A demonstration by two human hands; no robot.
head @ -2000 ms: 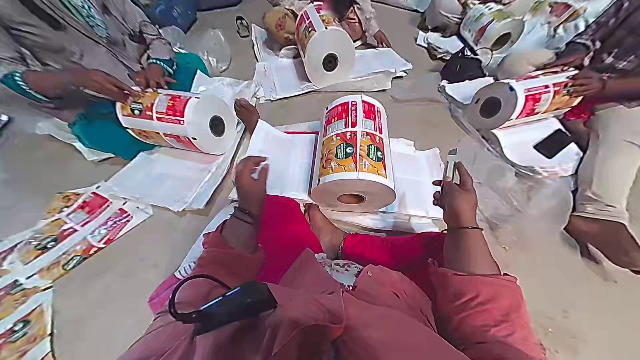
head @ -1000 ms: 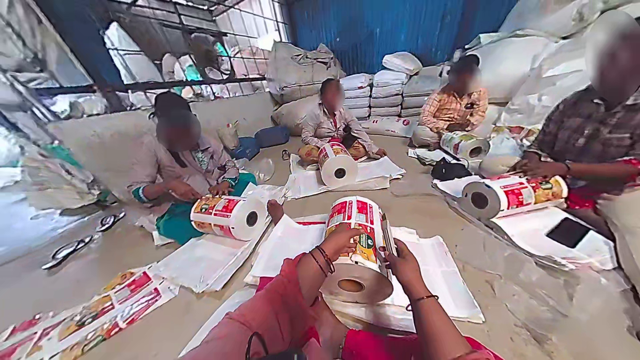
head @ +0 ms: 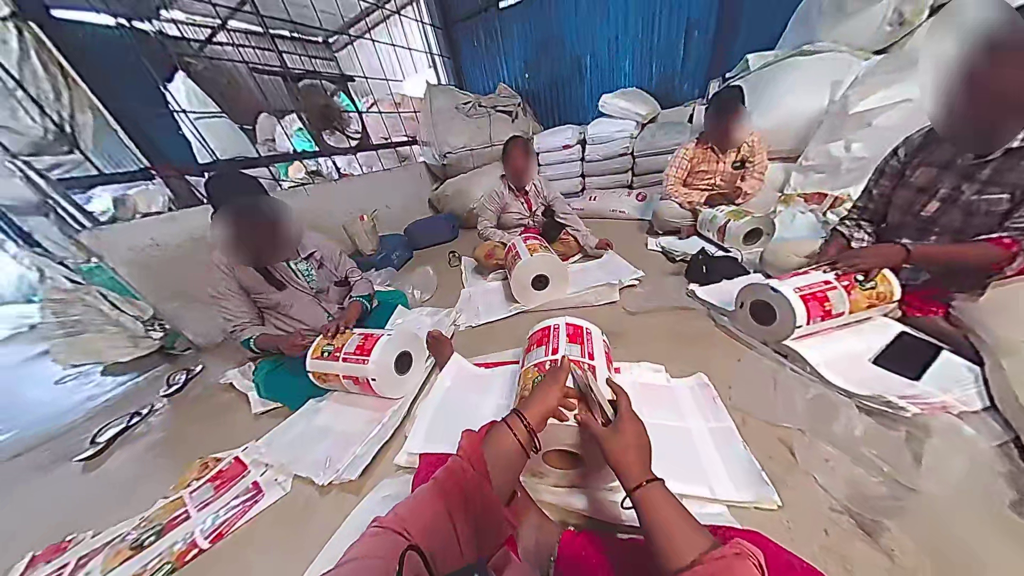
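Observation:
A roll of printed plastic film [head: 566, 340] in red, white and yellow rests on white sheets [head: 704, 436] in front of me, its cardboard core facing my lap. Over the top of this roll is my left hand [head: 548, 394], fingers partly spread; whether it holds anything is hidden. My right hand [head: 620, 428] grips a thin, flat object [head: 594, 394] with a light edge, tilted above the roll near the left fingertips. What exactly that object is cannot be told.
Several people sit around on the floor with similar film rolls [head: 368, 362] on white sheets. Printed film strips [head: 184, 512] lie at lower left, sandals [head: 120, 428] beyond them. A dark phone-like slab [head: 907, 355] lies on sheets at right. Stacked sacks [head: 608, 148] stand at the back.
My hands were apart on either side of the roll two seconds ago; both are now together over it. The view has tilted up.

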